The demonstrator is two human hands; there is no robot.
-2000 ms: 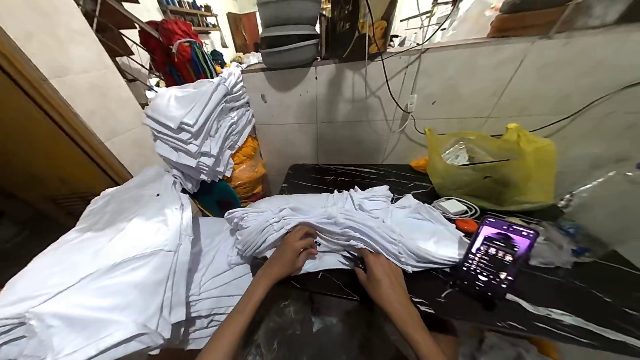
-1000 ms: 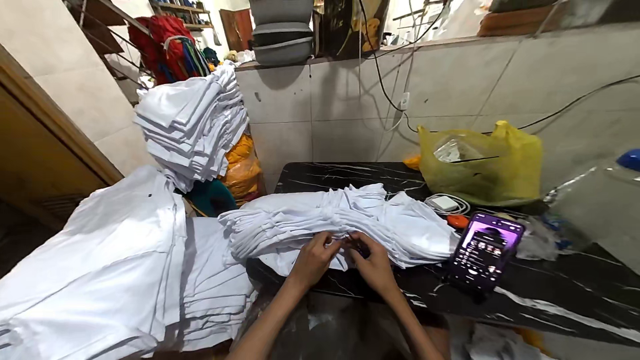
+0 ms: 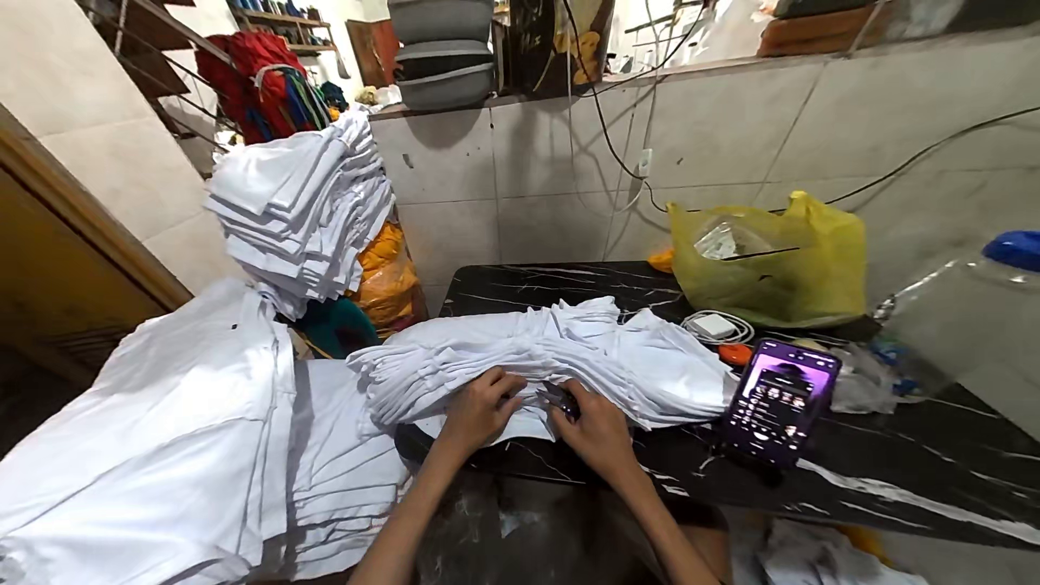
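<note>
A bunched stack of white fabric garments (image 3: 520, 349) lies across the near left part of the black marble-patterned table. At its front edge, my left hand (image 3: 485, 406) pinches a fold of the white cloth between its fingers. Just to the right, my right hand (image 3: 593, 422) holds a small dark cutting tool, seemingly thread snips (image 3: 561, 398), with its blades pointing left toward the cloth. The two hands are close but apart. Part of the tool is hidden in the right palm.
More white garments (image 3: 154, 439) are heaped at left, with a folded pile (image 3: 301, 211) behind. On the table (image 3: 918, 471) stand a lit smartphone (image 3: 780, 406), a white charger (image 3: 713, 327) and a yellow plastic bag (image 3: 772, 268). A large clear bottle (image 3: 967, 317) is at right.
Two seconds ago the hands were farther apart; a second ago they were close together at the cloth. Now they are slightly apart again, and the tool's blades show.
</note>
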